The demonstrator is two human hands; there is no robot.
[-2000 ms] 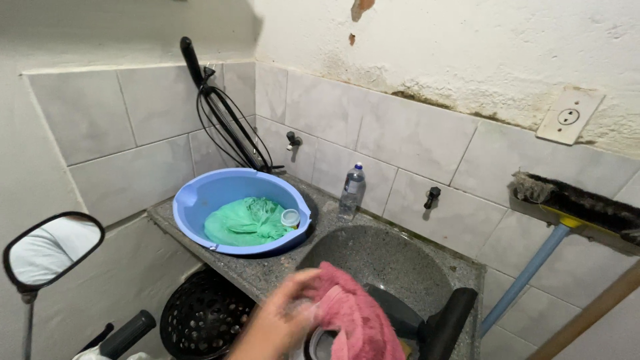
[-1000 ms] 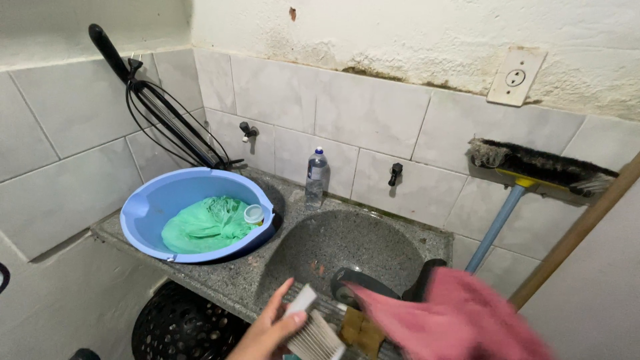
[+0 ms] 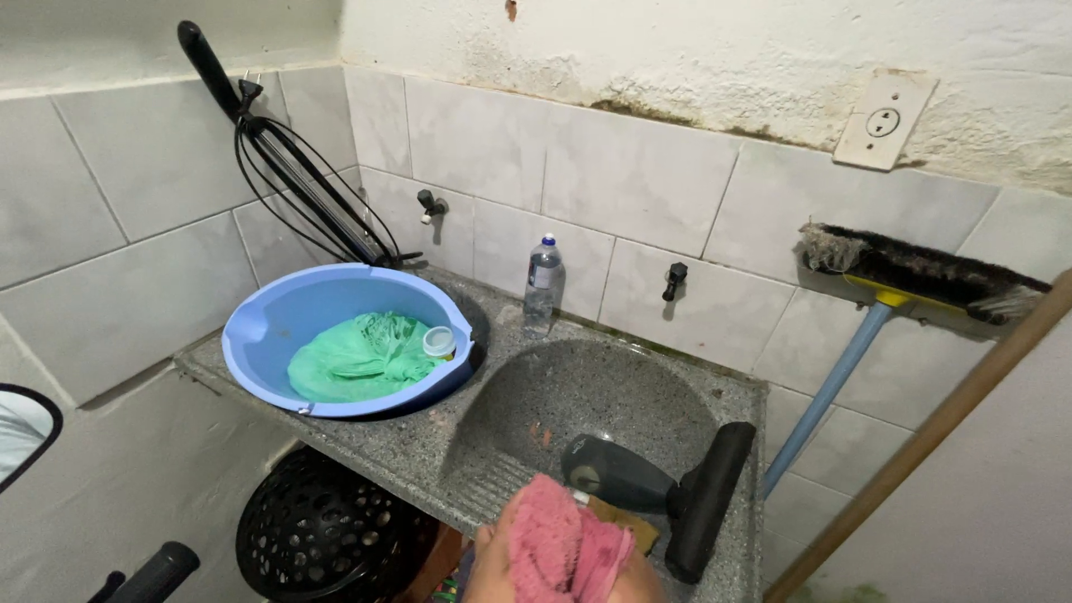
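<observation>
A pink cloth (image 3: 548, 536) is bunched between my two hands at the bottom centre, in front of the stone sink. My left hand (image 3: 494, 561) holds it from the left, and my right hand (image 3: 636, 582) is against its right side, largely hidden by the cloth. Just beyond, a dark grey and black handheld appliance (image 3: 624, 473) lies in the sink (image 3: 620, 385), its wide black end toward the right rim. A tan piece of cloth or sponge (image 3: 624, 523) and a small white item (image 3: 579, 497) show beside the pink cloth, partly covered.
On the counter, a blue basin (image 3: 251, 377) holds a green plastic bag (image 3: 360, 360) and a small lidded container (image 3: 439, 342). Behind are a clear bottle (image 3: 541, 289) and two taps. A corded black appliance (image 3: 293, 163) leans left; a broom (image 3: 846, 377) and wooden pole (image 3: 930, 452) stand right. A black perforated basket (image 3: 318, 536) sits below.
The pink cloth has come from the right to the centre, between both hands. A pale ridged object seen by my left hand one second ago is now out of sight.
</observation>
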